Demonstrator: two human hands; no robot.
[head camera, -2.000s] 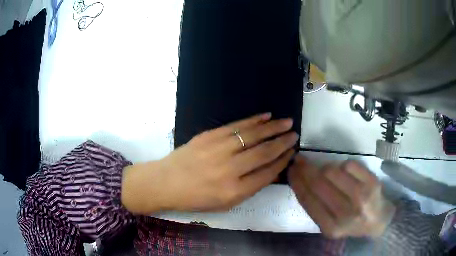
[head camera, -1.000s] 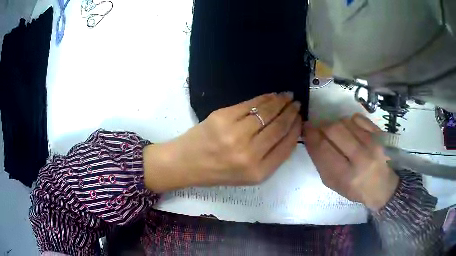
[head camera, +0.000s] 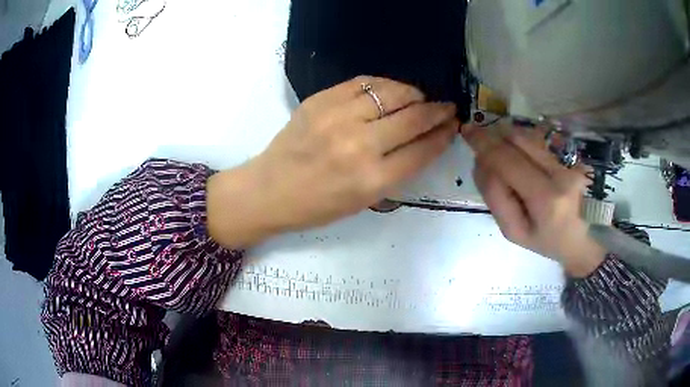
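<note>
A black cut panel (head camera: 371, 38) lies on the white table left of the sewing machine head (head camera: 575, 60), its near end under my hands. My left hand (head camera: 340, 155) wears a ring and lies over the panel's near edge, fingertips at its right corner. My right hand (head camera: 529, 189) is beside it, its thumb and finger tips meeting the same corner. Both hands hold the panel's edge between them. The needle area is hidden behind the machine head and my right hand.
A stack of cut panels (head camera: 34, 151) is at the far left. A light-blue strip (head camera: 87, 34) and loose dark thread (head camera: 140, 19) lie at the upper left. Ruler markings run along the table's front edge (head camera: 325, 287). A grey bar (head camera: 643, 253) is at the right.
Both hands have moved away from me with the panel's near end, towards the top of the view. More of the table and the metal plate now shows in front of them.
</note>
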